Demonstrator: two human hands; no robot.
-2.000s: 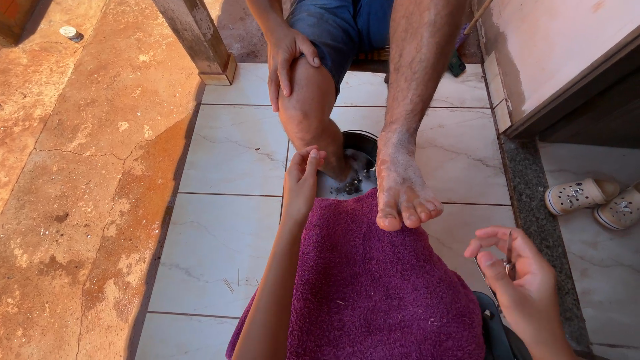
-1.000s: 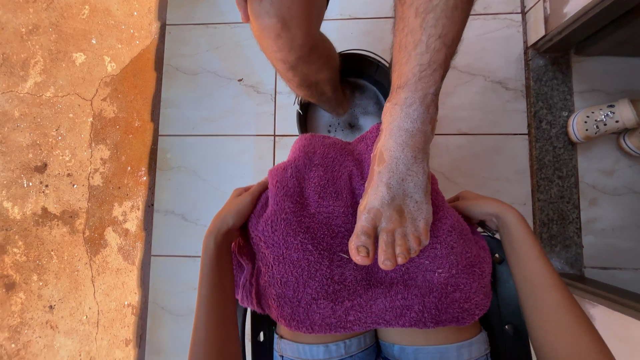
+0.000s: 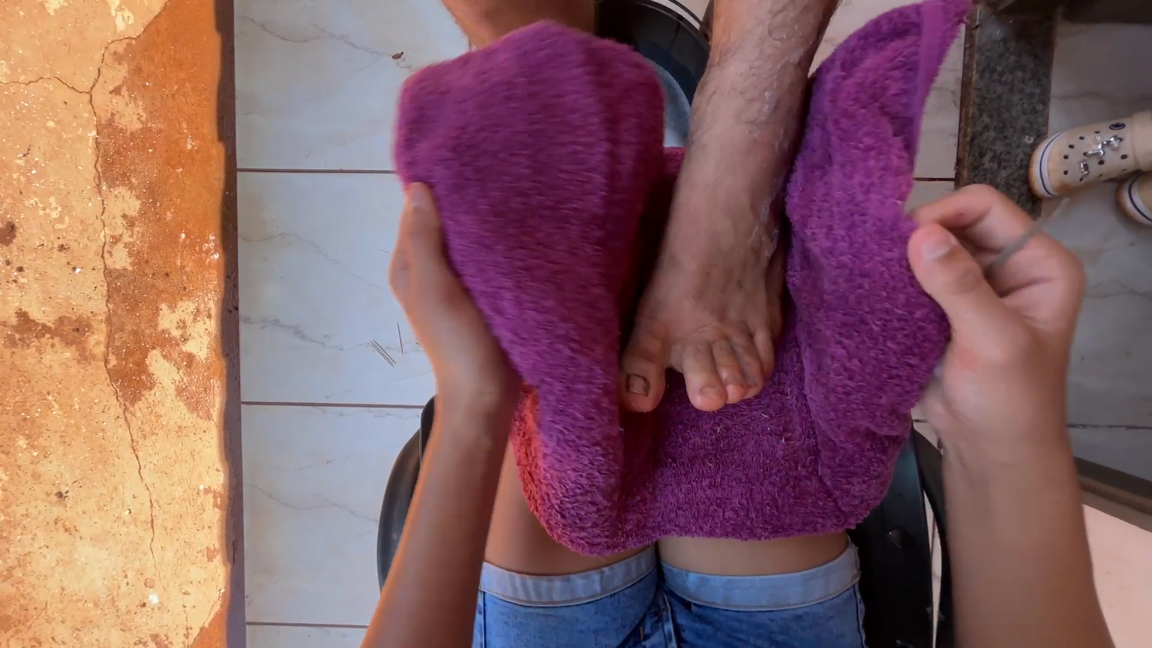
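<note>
A purple terry towel [image 3: 738, 477] lies over my thighs, both its sides raised around another person's bare foot [image 3: 711, 306]. My left hand [image 3: 450, 306] holds the lifted left side, its fingers hidden behind the cloth. At the right, my right hand [image 3: 999, 288] pinches the towel's edge between thumb and fingers. A thin metal tool [image 3: 1019, 245], too blurred to name, is also held in its fingers. The foot rests on the towel, toes toward me, with whitish residue on the ankle.
Behind the towel stands a black bucket [image 3: 661, 31], partly hidden. Pale clogs [image 3: 1084, 157] lie at the right beyond a dark granite strip [image 3: 1003, 99]. Several thin sticks or bristles [image 3: 383, 353] lie on the white tiles at left. A black chair [image 3: 909, 522] is under me.
Both sides of the towel have been lifted from my lap, up around the foot. A second ago the towel lay flat under the foot, with my hands at its sides.
</note>
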